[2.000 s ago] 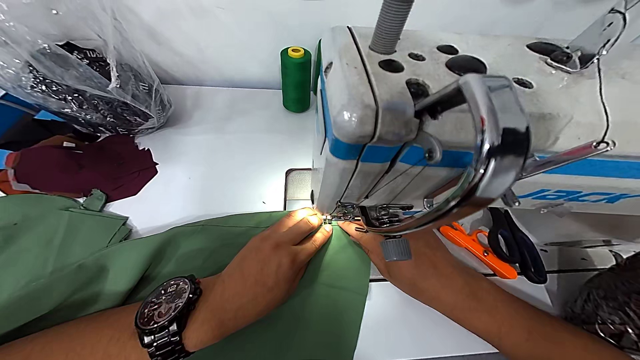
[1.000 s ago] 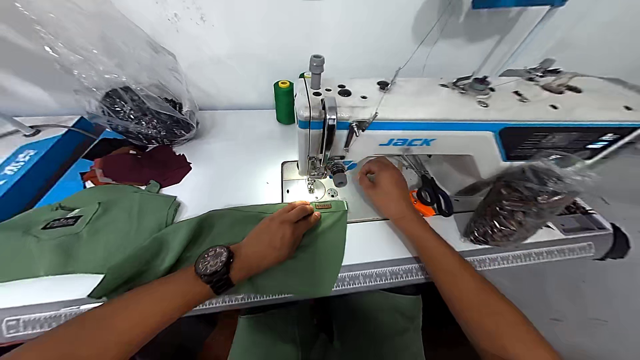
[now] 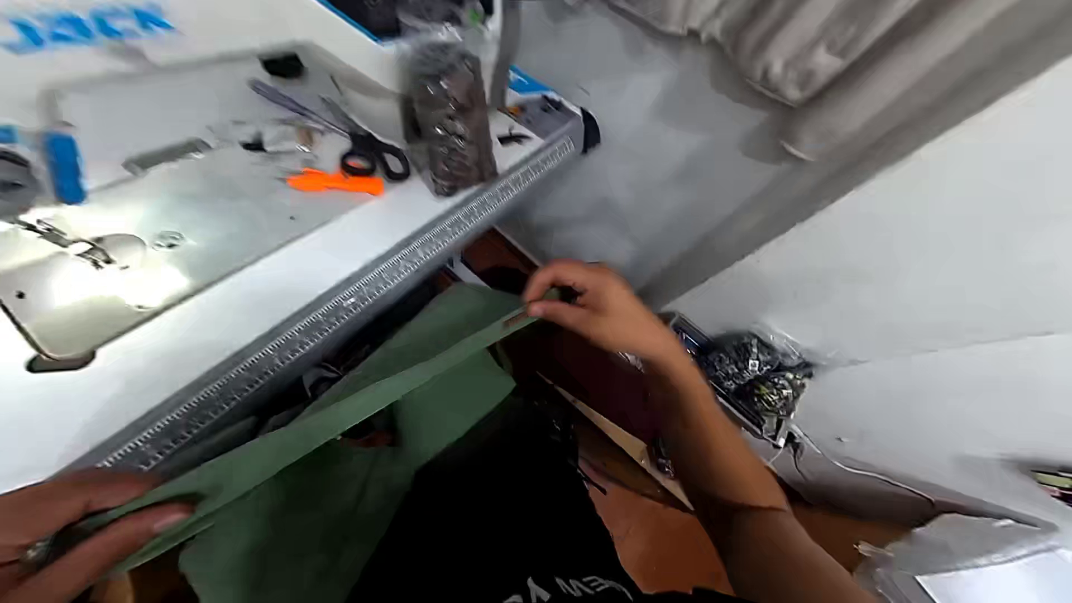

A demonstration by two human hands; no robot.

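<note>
A green fabric garment piece [image 3: 335, 427] stretches between my two hands, in front of the table edge and over my lap. My left hand [image 3: 92, 523], at the lower left, pinches one end of its edge between thumb and fingers. Near the middle of the view, my right hand [image 3: 590, 306] grips the other end, beside a small brown label on the fabric. The needle area of the sewing machine [image 3: 92, 251] is lit at the left, with no fabric under it.
Black-handled scissors [image 3: 364, 151] and an orange tool [image 3: 335, 182] lie on the machine bed, near a plastic-wrapped brown bundle [image 3: 452, 117]. A measuring tape [image 3: 368, 289] runs along the table's front edge. At the right stands a tray holding a plastic bag [image 3: 754, 368].
The green fabric has left the tabletop and now hangs before the table edge. My right hand, empty near the machine a second ago, has taken hold of it. The view has swung right and down.
</note>
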